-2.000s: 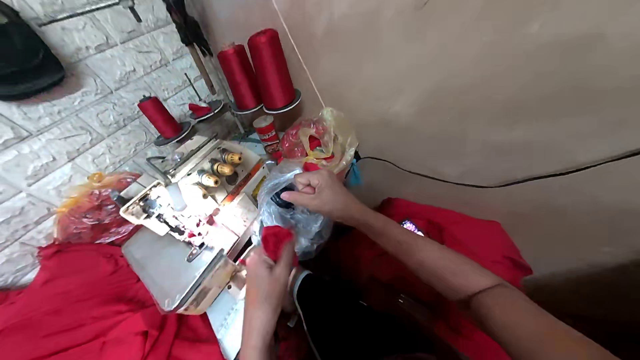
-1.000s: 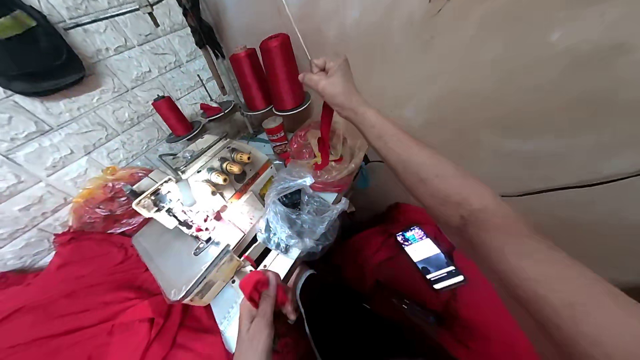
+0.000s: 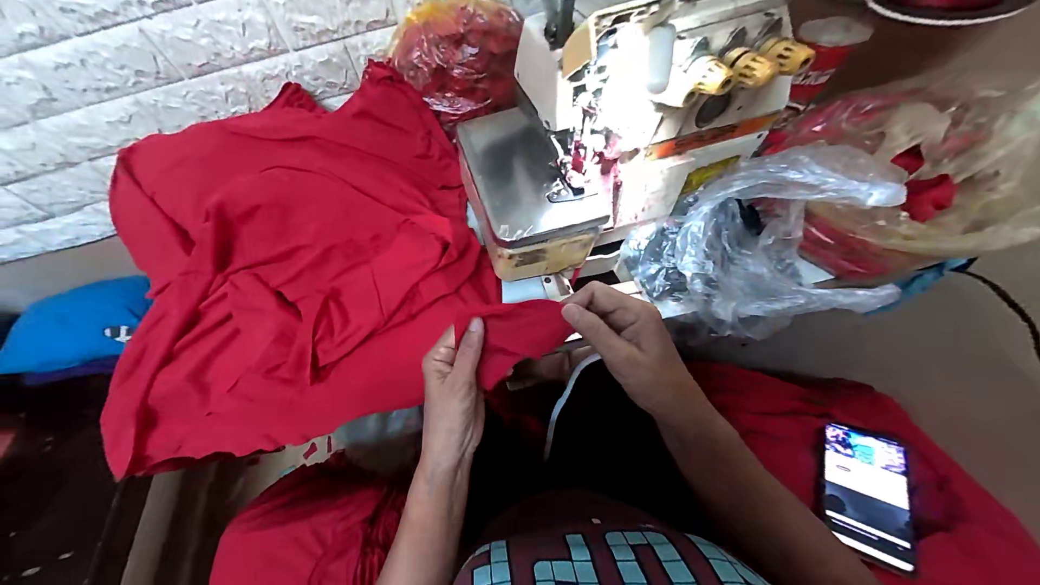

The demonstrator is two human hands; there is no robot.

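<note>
My left hand [image 3: 455,378] pinches a small piece of red fabric [image 3: 520,333] between thumb and fingers. The piece's right end is held by the fingertips of my right hand [image 3: 621,337], so it spans both hands above my lap. A large red cloth [image 3: 301,276] lies spread to the left, behind and beside my left hand. Just beyond my hands stands a serger sewing machine [image 3: 634,122] with its work light on; its metal bed cover [image 3: 528,175] is nearest to the fabric, and yellow tension dials [image 3: 749,67] are on its upper right.
A clear plastic bag [image 3: 731,244] lies right of the machine, with another bag of red material [image 3: 861,236] behind it. A red-filled bag [image 3: 459,57] rests against the white brick wall [image 3: 203,61]. A lit phone [image 3: 868,496] lies on red cloth [image 3: 780,422] at lower right.
My right hand has come down from beside the thread cones, where it held up a red strip, to the fabric near my left hand. The view has swung left and down.
</note>
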